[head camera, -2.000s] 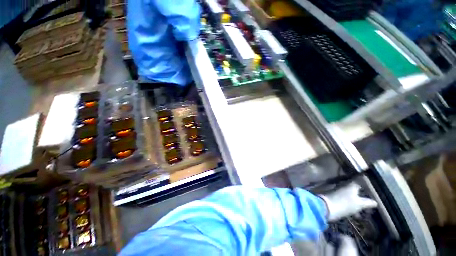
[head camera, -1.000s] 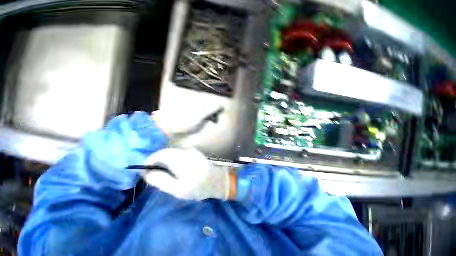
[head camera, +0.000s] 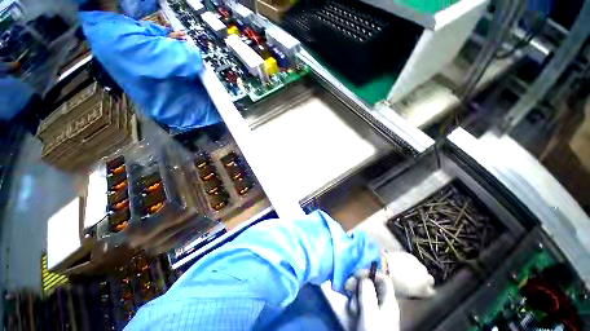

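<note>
A black square bin (head camera: pixel 490 203) full of long thin grey-brown stemmed parts (head camera: pixel 445 231) sits on a pale plate in a dark frame, right of centre. My left hand (head camera: pixel 411 275), in a white glove, is just below the bin's lower left corner. Its fingers are blurred, and whether it holds anything cannot be told. My right hand (head camera: pixel 375 306), also gloved, is below and left of it at the bottom edge, partly cut off. Its fingers are closed on a slim black stick (head camera: pixel 371 274); the stick's kind cannot be told.
A pale plate (head camera: pixel 314 145) lies in the line ahead, then a populated board (head camera: pixel 249 61). Another green board (head camera: pixel 537 302) is at lower right. A person in a blue smock (head camera: pixel 145 68) stands left of the line. Trays of coils (head camera: pixel 152 197) and cardboard (head camera: pixel 81 126) are at left.
The view has swung from the bin and board back up along the line. My left hand is now close below the bin; the black stick is still in my right hand.
</note>
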